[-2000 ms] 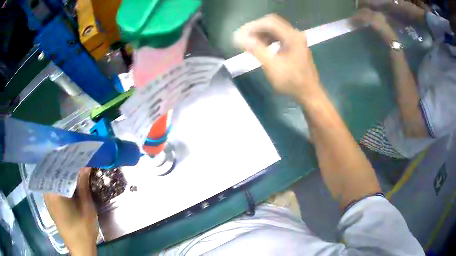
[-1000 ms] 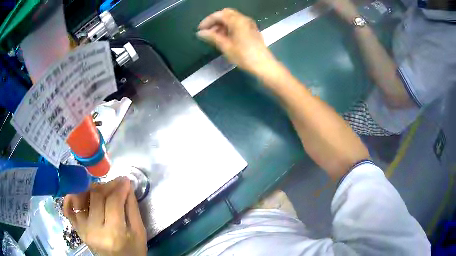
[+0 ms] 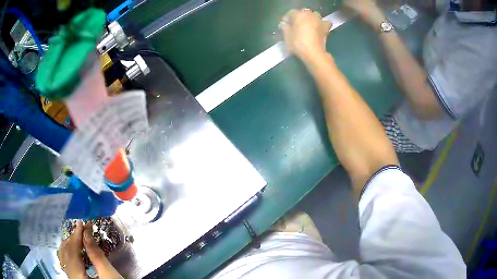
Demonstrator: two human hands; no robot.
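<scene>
Tiny silvery-brown metal parts (image 3: pixel 107 233) lie in a loose heap at the lower left, in a clear box. My left hand (image 3: pixel 87 248) is in the heap, thumb and finger close together; whether it pinches a part cannot be told. The round silver fixture (image 3: pixel 146 205) sits on the metal plate, with no hand on it. The red-orange nozzle (image 3: pixel 121 175) points down at it, and a blue nozzle (image 3: pixel 92 202) comes in from the left. My right hand (image 3: pixel 306 31) is far forward over the pale strip, fingers curled down; its fingertips and anything in them are hidden.
The flat silver machine plate (image 3: pixel 196 169) has a dark front edge with buttons. A green-capped bottle (image 3: pixel 71 54) and paper labels (image 3: pixel 103 136) hang above its left side. A pale strip (image 3: pixel 242 76) crosses the green surface (image 3: pixel 283 125). Another person's forearm (image 3: pixel 406 71) reaches in at the upper right.
My left hand has moved from the fixture down-left into the heap. My right hand has moved right along the strip. The view has shifted slightly, and the green cap shows again.
</scene>
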